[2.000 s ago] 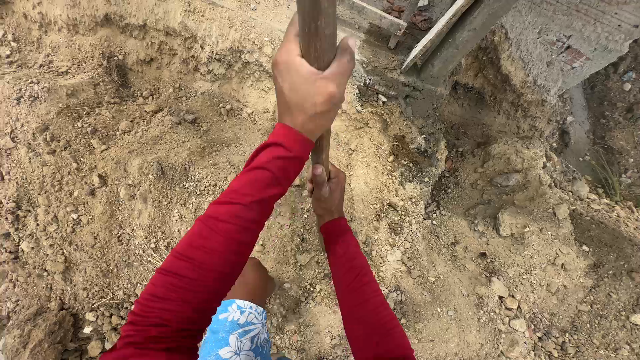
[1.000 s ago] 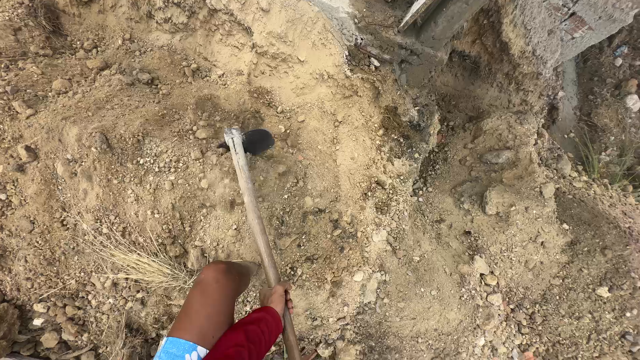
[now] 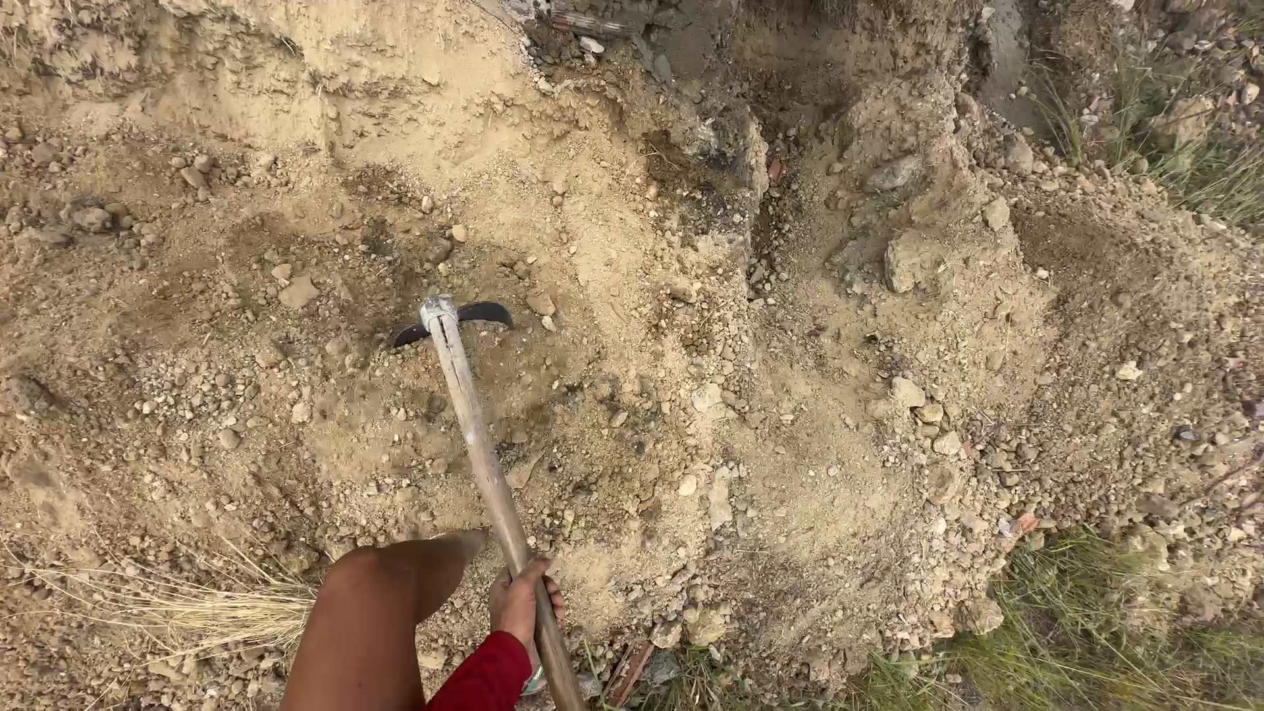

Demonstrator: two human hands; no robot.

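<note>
My left hand, in a red sleeve, is closed around the wooden handle of a mattock at the bottom of the view. The handle runs from the bottom edge up and to the left. At its far end is the dark, curved metal head, with an arm on each side, over or against loose, stony soil. The handle's end around the head is pale and split. My right hand is out of view.
My bare knee is left of the handle, beside a dry grass tuft. A narrow gap runs through the soil at upper centre. Stones and green grass lie to the right.
Two seconds ago both my hands gripped the upright handle; now only my left hand shows on it, low in the view. The mattock head has come into view. The view has shifted.
</note>
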